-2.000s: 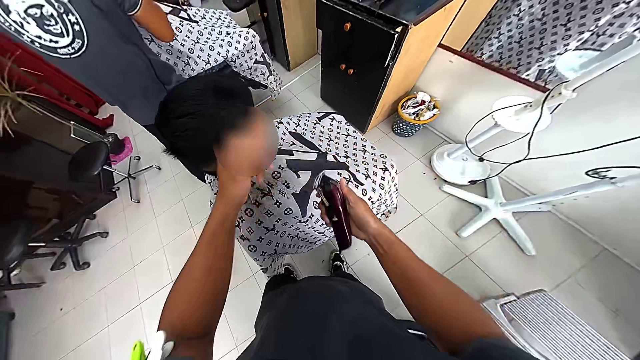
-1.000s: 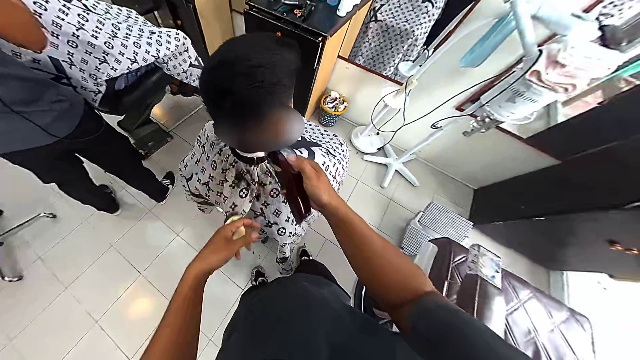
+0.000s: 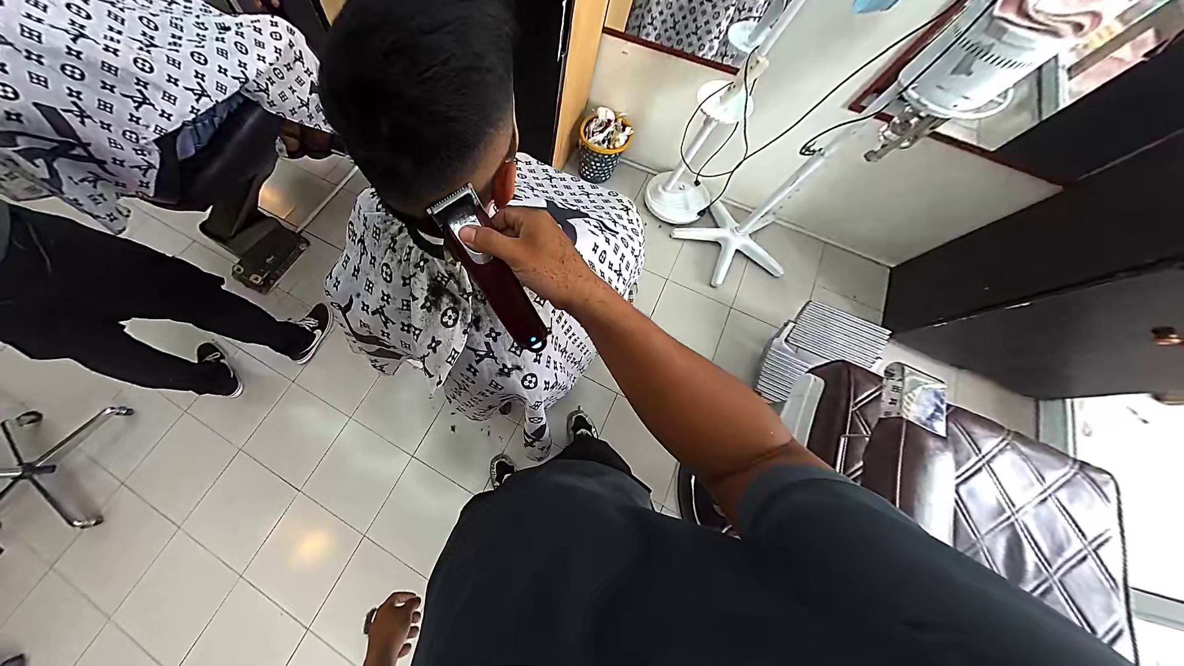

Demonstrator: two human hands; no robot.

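Note:
A dark red hair clipper (image 3: pixel 495 282) is in my right hand (image 3: pixel 536 250), the thumb on its metal front. Its toothed blade lies at the lower back of the head (image 3: pixel 416 92) of a seated person, just behind the ear. A white barber cape (image 3: pixel 398 296) with black patterns covers that person, and cut hair lies on it. My left hand (image 3: pixel 394 622) hangs low by my side at the bottom edge, fingers partly curled. A small dark thing shows at its edge; whether the hand holds it, I cannot tell.
Another caped person (image 3: pixel 139 83) sits at upper left, with a standing person's legs (image 3: pixel 139 296) beside. A wheeled chair base (image 3: pixel 42 467) is at far left. White wheeled stands (image 3: pixel 731 236) with cords, a small basket (image 3: pixel 601 153) and a quilted brown chair (image 3: pixel 1027 481) are on the right.
My left hand has dropped from beside the cape to low at my side. The clipper, in front near the person's chin before, is now behind the ear; the head has turned away. The view has shifted.

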